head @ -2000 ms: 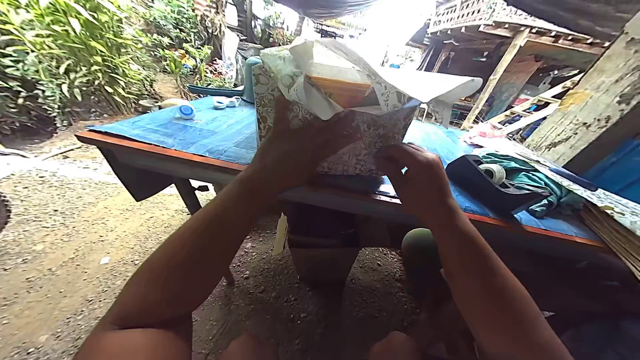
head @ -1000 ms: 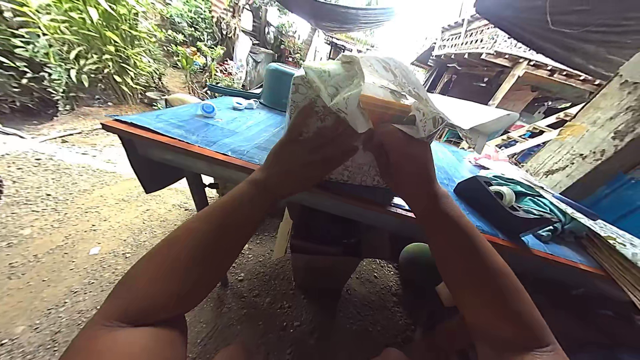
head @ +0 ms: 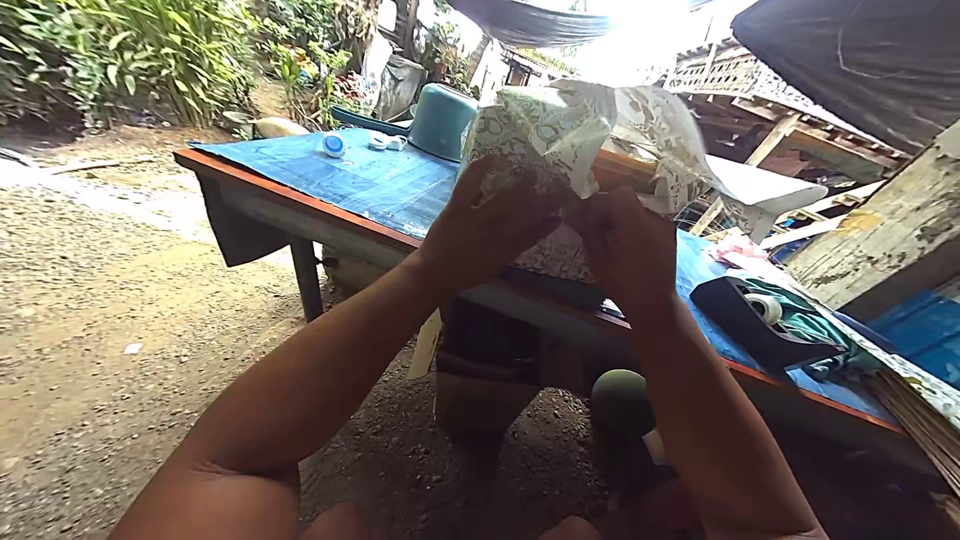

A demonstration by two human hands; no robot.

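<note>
A box-shaped package in patterned white wrapping paper stands at the table's near edge. Its paper is loose and crumpled at the top, and an orange-brown surface shows through the gap. My left hand lies spread against the near left side of the package, with its fingertips on the paper. Close beside it, my right hand pinches a fold of the paper between bent fingers. Both hands hide much of the package's near face.
The blue-covered table carries a teal tub, a blue-and-white round item and white rings. On the right are a black tape dispenser with a roll, teal cloth and pink material.
My right hand has moved from the package's lower right side up beside my left hand, onto the paper fold. The view has shifted somewhat.
</note>
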